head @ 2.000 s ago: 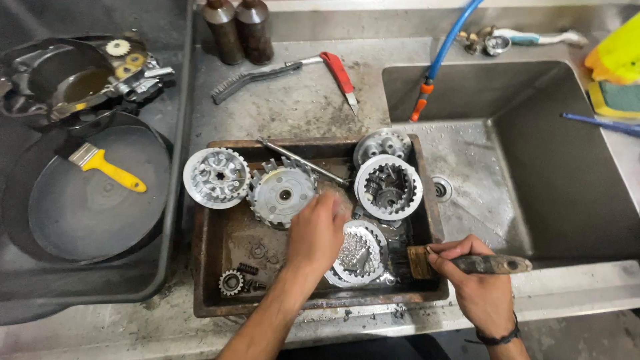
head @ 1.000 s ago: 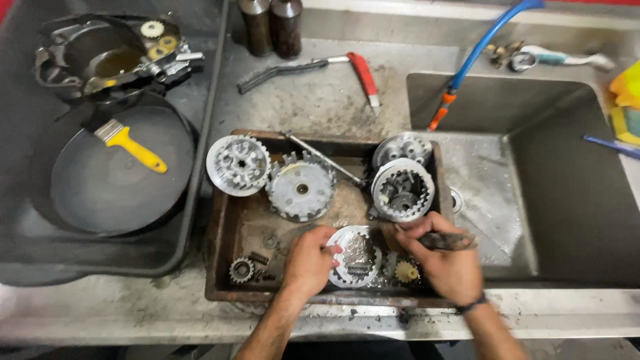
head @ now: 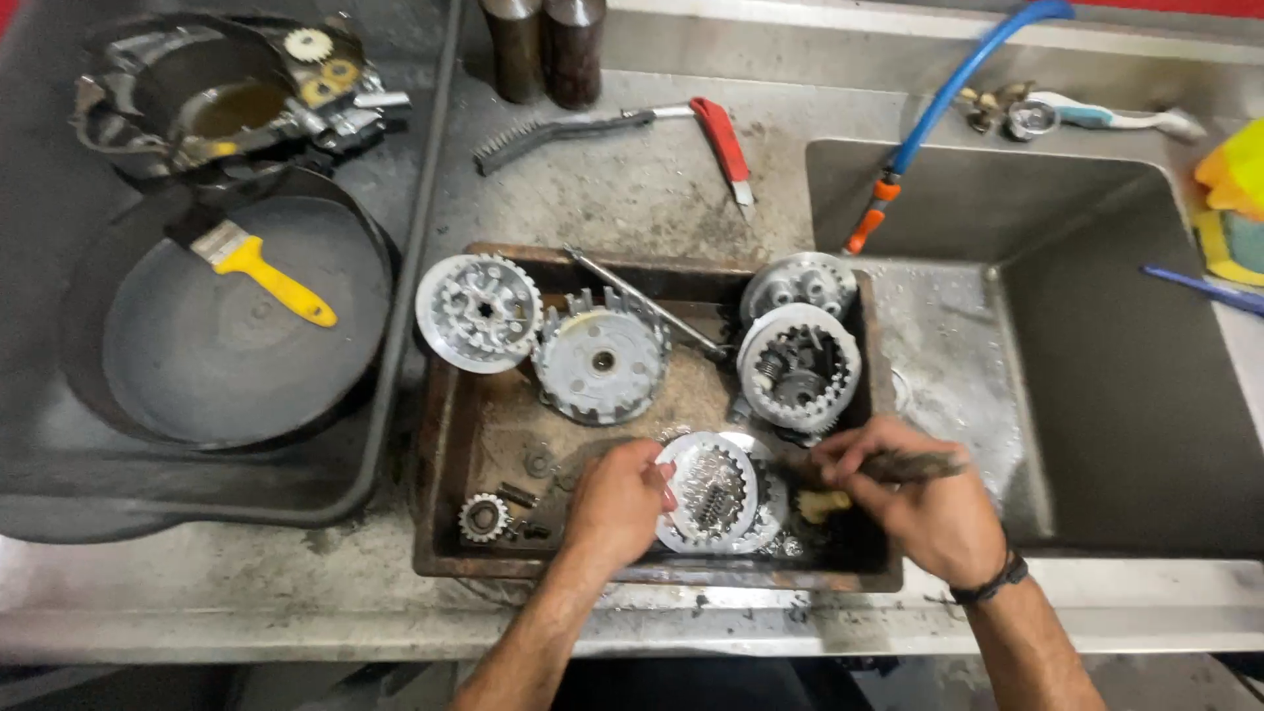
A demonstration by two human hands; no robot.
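Note:
A rusty metal tray [head: 632,573] holds motorcycle clutch parts. My left hand [head: 617,499] grips the left edge of a toothed steel clutch plate [head: 671,528], beside another plate. My right hand [head: 913,494] holds a brush by its dark handle [head: 913,466]; its bristles are mostly hidden near the tray's right wall. A yellowish gear [head: 820,506] lies under the right fingers. The clutch basket [head: 602,365] sits mid-tray, with a clutch hub [head: 481,313] at its left on the tray's corner. A toothed ring [head: 800,370] rests at the right, below a pressure plate [head: 805,281]. A small gear [head: 484,517] lies lower left.
A steel sink [head: 1116,395] with a blue hose [head: 973,79] is at the right. A wire brush [head: 563,133] and a red-handled scraper [head: 724,143] lie behind the tray. At the left, a black tub [head: 410,296] holds a round pan [head: 237,395], a yellow-handled paintbrush [head: 272,281] and an engine cover [head: 128,148].
My left hand has moved down from near the clutch basket and taken hold of the clutch plate's edge. My right hand, with the brush, has moved inward over the tray's right side.

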